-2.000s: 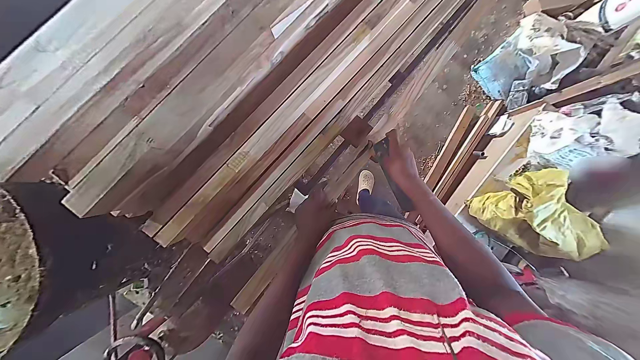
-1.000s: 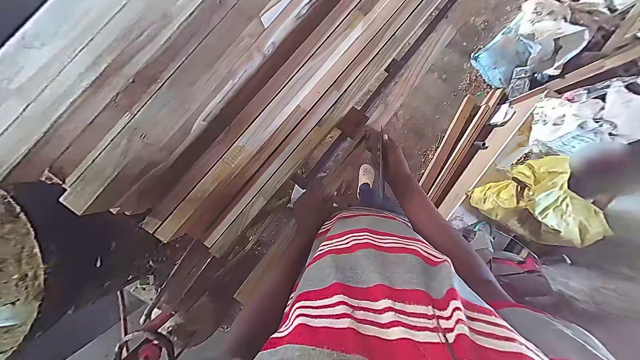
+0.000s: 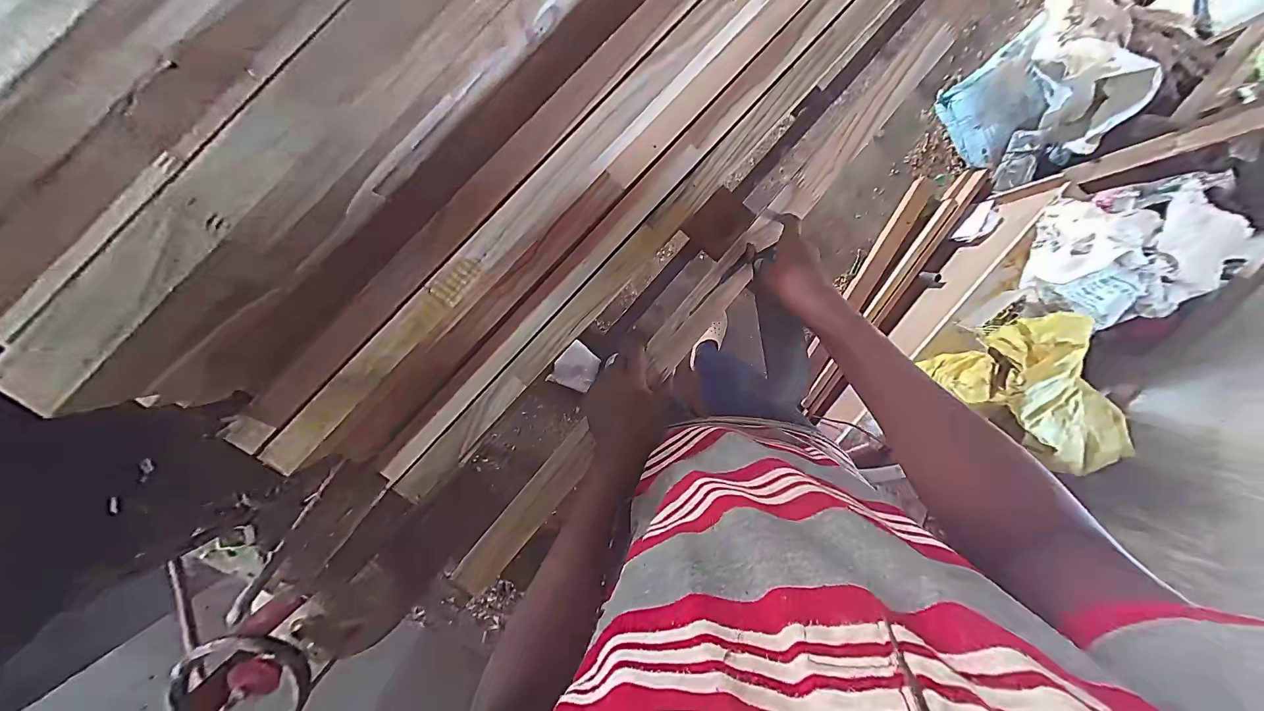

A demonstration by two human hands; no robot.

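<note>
My left hand [image 3: 625,400] is at the middle, its fingers bent at a narrow wooden strip [image 3: 671,341]; its grip is unclear. My right hand [image 3: 788,265] is up and to the right, closed around a small dark object [image 3: 760,255] that I cannot identify, close to the same strip. Just beyond the hands stands a square brown wooden block [image 3: 718,223]. Beside my left hand is a small whitish block [image 3: 575,366]. Long wooden boards [image 3: 553,247] lie side by side, diagonally, left of both hands.
Wooden slats [image 3: 904,259] lean at the right, near a yellow plastic bag [image 3: 1066,390], white plastic bags [image 3: 1175,242] and a light blue bag [image 3: 997,104]. A round metal ring [image 3: 240,671] is at the lower left. My shoe [image 3: 709,336] shows below the strip.
My right hand was lower and nearer my body one second ago; it has moved forward along the wooden strip. The boards and bags have not plainly moved.
</note>
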